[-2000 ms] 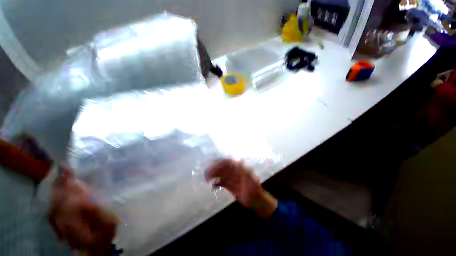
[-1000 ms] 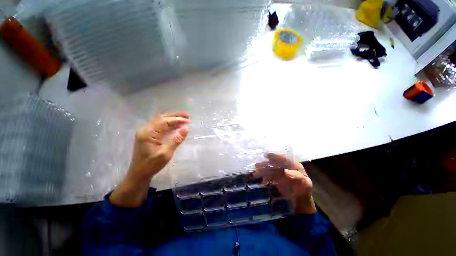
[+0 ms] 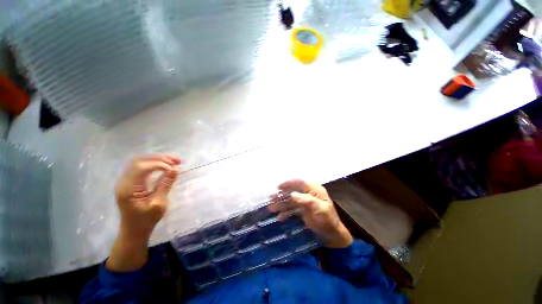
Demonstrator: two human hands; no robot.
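Observation:
A clear compartment tray [image 3: 238, 248] shows its grid of pockets against my blue clothing at the bench's front edge. My right hand [image 3: 309, 209] grips the tray's right end, fingers over its far edge. My left hand [image 3: 145, 187] is raised above the bench, left of and beyond the tray. Its thumb and fingertips pinch the edge of a clear plastic bag [image 3: 208, 178]; a thin dark line runs from the fingertips to the right. How far the bag covers the tray is hard to tell because of glare.
Large tray stacks [image 3: 148, 53] stand at the back left, with a small tray stack [image 3: 24, 208] at far left. A yellow tape roll [image 3: 306, 45], black tangled item [image 3: 399, 43] and orange-blue roll [image 3: 458, 86] lie on the bench [image 3: 362, 113]. Cartons [image 3: 493, 249] stand at lower right.
Both hands came together over the tray from their earlier spread position, then shifted left with it in the picture. My left thumb and fingers have closed on the bag edge.

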